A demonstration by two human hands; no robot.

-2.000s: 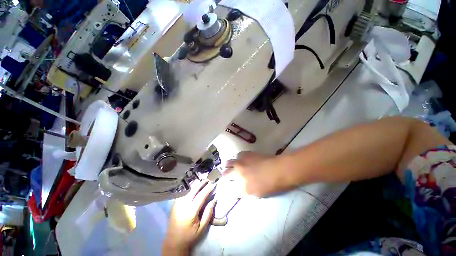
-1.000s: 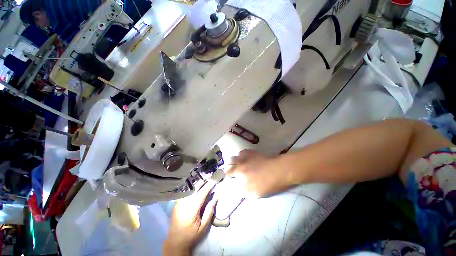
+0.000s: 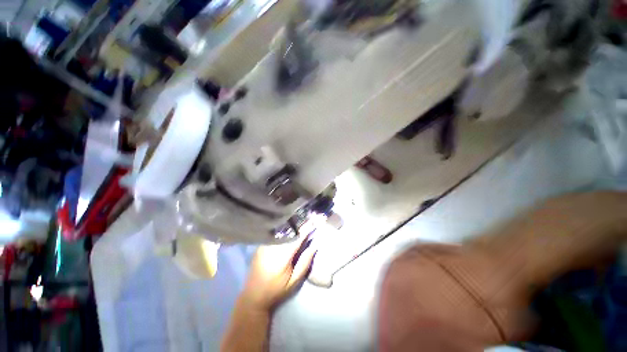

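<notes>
The cream sewing machine fills the middle of the blurred head view. Its presser foot and needle area is in bright lamp glare. My left hand lies on the table just below the needle area, fingers towards it. Glare hides any cloth under its fingers. My right hand is large and blurred at the lower right, away from the needle; its fingers cannot be made out. Dark red thread snips lie by the machine base. A pale blue panel lies on the table at the left.
A white tape roll is at the machine's head end. A yellowish piece shows beneath the head. A red object stands beyond the table's left end. White strips lie at the far right. Other machines are blurred behind.
My right hand has moved away from the needle, towards me and to the lower right. My left hand has stayed near the needle. The view has shifted, so the machine appears further right and is blurred.
</notes>
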